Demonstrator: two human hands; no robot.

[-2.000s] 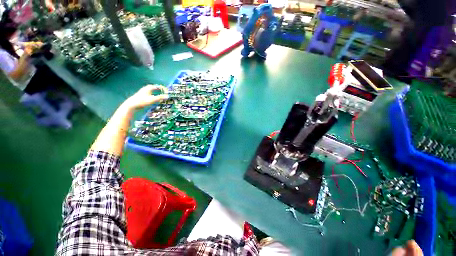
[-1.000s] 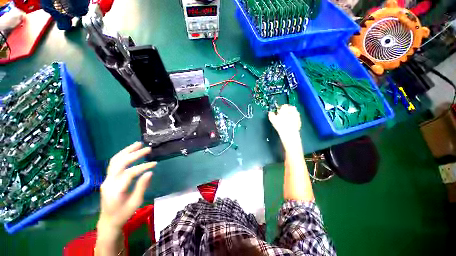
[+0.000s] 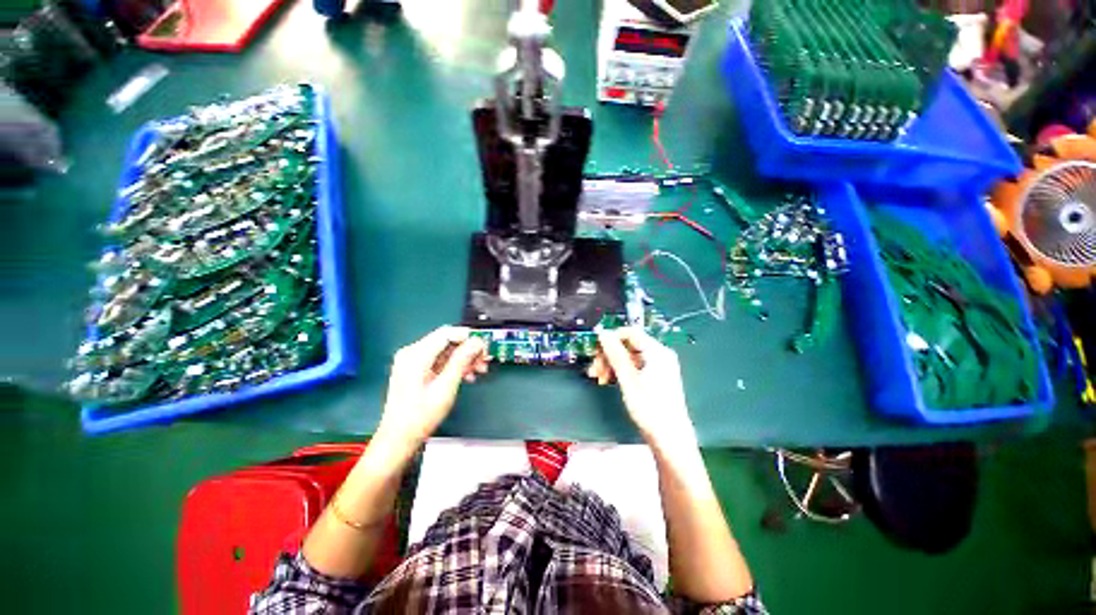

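A green populated circuit board [image 3: 541, 346] is held level between my two hands, just in front of the black test fixture's base [image 3: 487, 288]. My left hand [image 3: 433, 375] pinches its left end. My right hand [image 3: 637, 370] pinches its right end. The fixture's black upright [image 3: 490, 162] stands behind, with its metal clamp arm raised. The clear block [image 3: 529, 285] sits low over the base. I cannot tell whether the board touches the base's front edge.
A blue tray [image 3: 339, 288] heaped with boards is at left. Right of the fixture are a silver module [image 3: 619, 202], thin wires and a loose board pile [image 3: 787, 246]. Two blue bins [image 3: 962, 415] stand further right. A white power supply [image 3: 643, 60] is behind. A red stool [image 3: 252, 529] is below left.
My right hand has come from the loose pile to the fixture's front with a board. My left hand has moved in and taken its other end. The camera view has shifted.
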